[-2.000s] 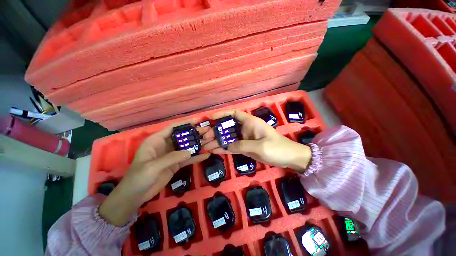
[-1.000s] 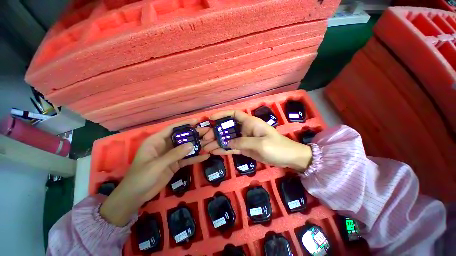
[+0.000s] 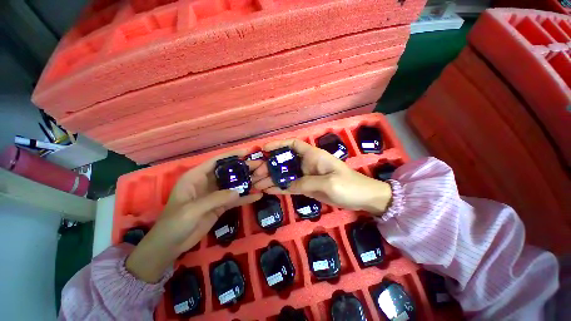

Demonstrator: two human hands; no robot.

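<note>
My left hand holds one black smartwatch body by its edges, face up. My right hand holds another smartwatch body beside it, also face up, with a white label across its upper part. Both screens are dark with a small whitish-purple mark near the middle. The fingertips of both hands meet or nearly meet between the watches. Both are held above the red-orange foam tray, whose pockets hold several dark watches with white labels.
A tall stack of foam trays stands behind the tray in use. Another foam stack is at the right. A pink roll and a box of pens are at the left. An unfilled pocket shows at the tray's back left.
Both held screens have changed from a purple-white list to a dark face with a small mark. My thumbs have moved off the screens. The green-lit watch at lower right is now dark.
</note>
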